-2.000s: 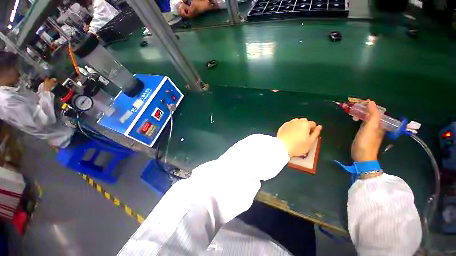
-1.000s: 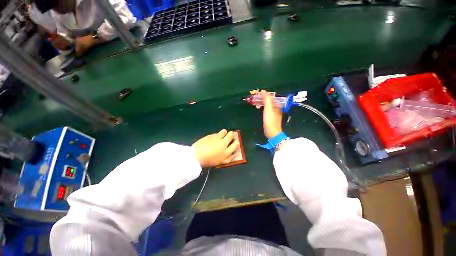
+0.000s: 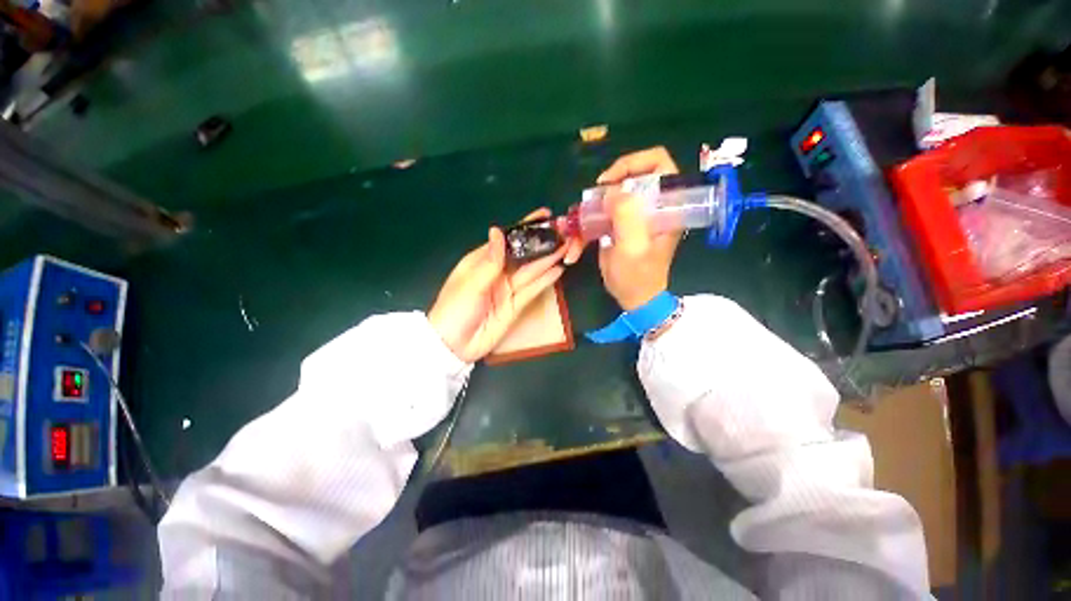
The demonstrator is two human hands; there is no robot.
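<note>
My left hand (image 3: 493, 285) holds a small black workpiece (image 3: 534, 241) with metallic detail, palm turned up, above the fixture pad. My right hand (image 3: 640, 229) grips the clear dispensing syringe (image 3: 693, 209) with pinkish contents. Its reddish tip (image 3: 568, 225) is at the workpiece's right edge; whether it touches I cannot tell. A blue adapter (image 3: 725, 206) caps the syringe's rear, with a clear air hose (image 3: 822, 216) running right. The pale fixture pad (image 3: 534, 330) with an orange-brown border lies partly under my left hand.
A blue-grey dispenser controller (image 3: 867, 223) stands at the right, beside a red bin (image 3: 940, 235) of clear bags. A blue control unit (image 3: 59, 376) stands at the left. Another small black part (image 3: 213, 129) lies on the green surface (image 3: 352, 211). A metal post (image 3: 94, 188) is at upper left.
My left hand has risen from the pad and turned palm up, now showing the black workpiece. My right hand has brought the syringe tip to it. The view has shifted, and the black compartment tray is out of view.
</note>
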